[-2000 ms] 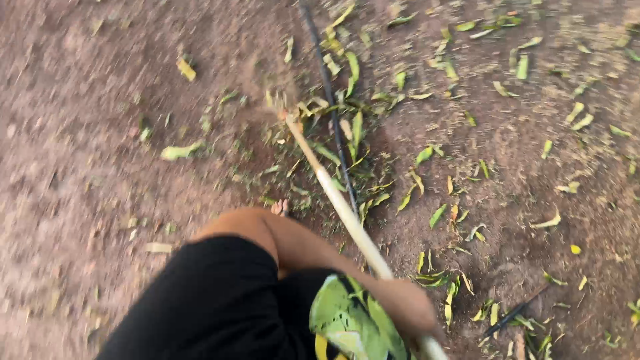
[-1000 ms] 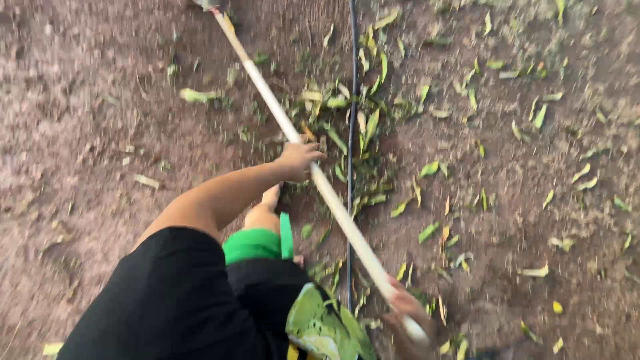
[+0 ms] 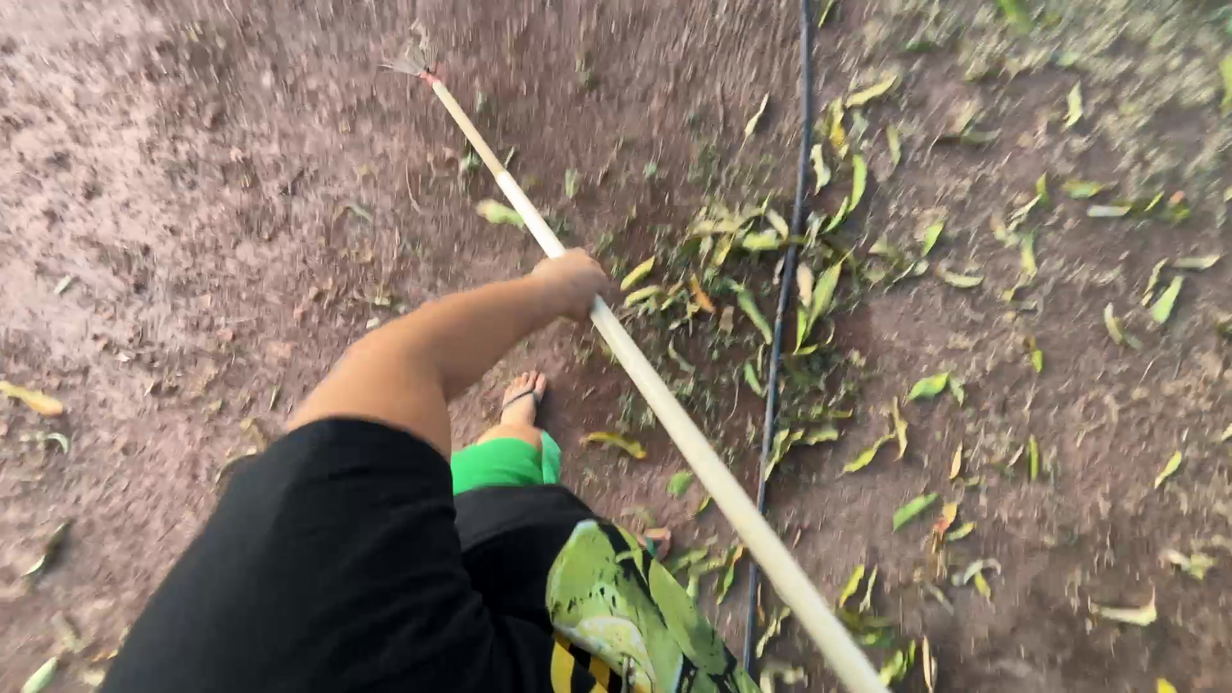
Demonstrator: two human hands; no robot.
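Note:
A long pale pole (image 3: 688, 433) crosses the view slantwise, from the upper left to the bottom edge right of centre. My left hand (image 3: 573, 282) is closed around it near the middle of the view. At the pole's far end is a small rake head (image 3: 416, 69) with thin wire-like tines and a red binding, held over the bare soil. The pole's near end runs out of the frame at the bottom, and my right hand is not in view.
A thin black hose (image 3: 787, 279) runs from top to bottom over reddish soil. Around its middle lies a loose heap of green and yellow leaves (image 3: 746, 236), with more scattered to the right. My foot in a sandal (image 3: 523, 397) stands left of the heap.
The rake head was over the leaves by the hose two seconds ago and now lies farther left. My right hand, on the lower pole a second ago, has left the view.

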